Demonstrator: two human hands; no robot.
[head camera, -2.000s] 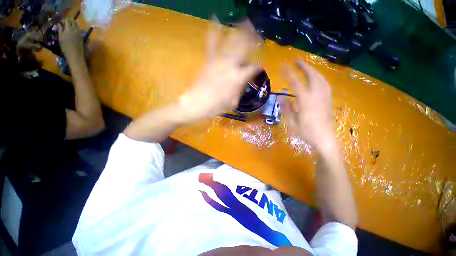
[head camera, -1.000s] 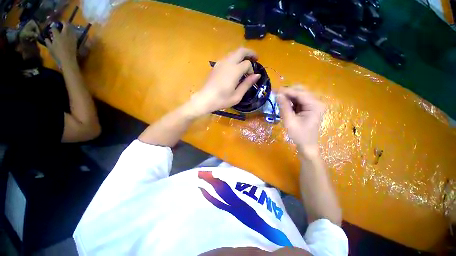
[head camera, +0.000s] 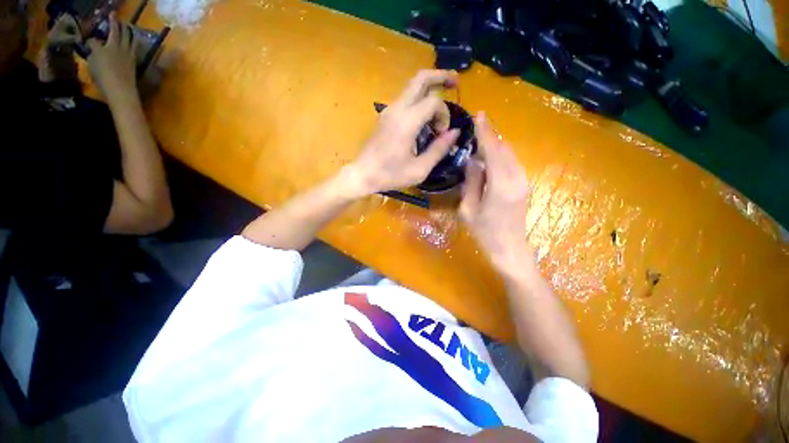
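Note:
A round black camera housing with an open top stands on the orange bench in front of me. My left hand is at its left and upper rim, with thumb and fingers reaching into the opening. My right hand is at its right side, with the fingertips at the rim. Flat black antennas stick out at the housing's left, one at the lower left. What the fingertips pinch inside is too small and hidden to tell. The silver lower part is hidden behind my right hand.
A pile of glossy black parts lies on the green surface beyond the bench. Small dark bits lie on the bench at right. At left, a person in black handles another unit near a clear plastic bag.
My right hand has moved left from beside the housing onto its right rim and now covers the silver part. My left hand remains at the housing's opening, where it came from above it.

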